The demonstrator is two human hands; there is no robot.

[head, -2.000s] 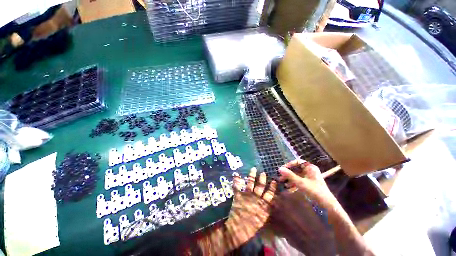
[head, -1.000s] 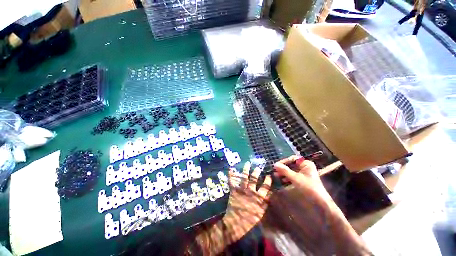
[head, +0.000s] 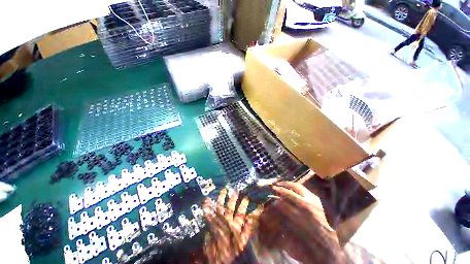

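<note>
My left hand [head: 225, 221] lies palm down, fingers spread, at the right end of the rows of white holed plates [head: 121, 181]. My right hand [head: 299, 206] is just right of it, fingers bent, at the near end of the dark gridded strips [head: 252, 147]. Both hands are blurred, and what the right fingertips hold cannot be made out. Small black parts [head: 116, 154] lie scattered above the plate rows, below a clear blister tray [head: 129, 117]. Strong shadow covers the nearest plates.
An open carton [head: 299, 124] with clear trays and bags stands at right. A cloudy wrapped block [head: 198, 72] and stacked trays [head: 160, 38] are behind. A black-pocket tray [head: 28, 139], dark pile [head: 41, 227] and white sheet [head: 13, 240] are left. A person walks in the street.
The view has turned to the right, so the table things sit further left and more street shows. Both hands remain near the strips' near end; the right hand has turned more palm down.
</note>
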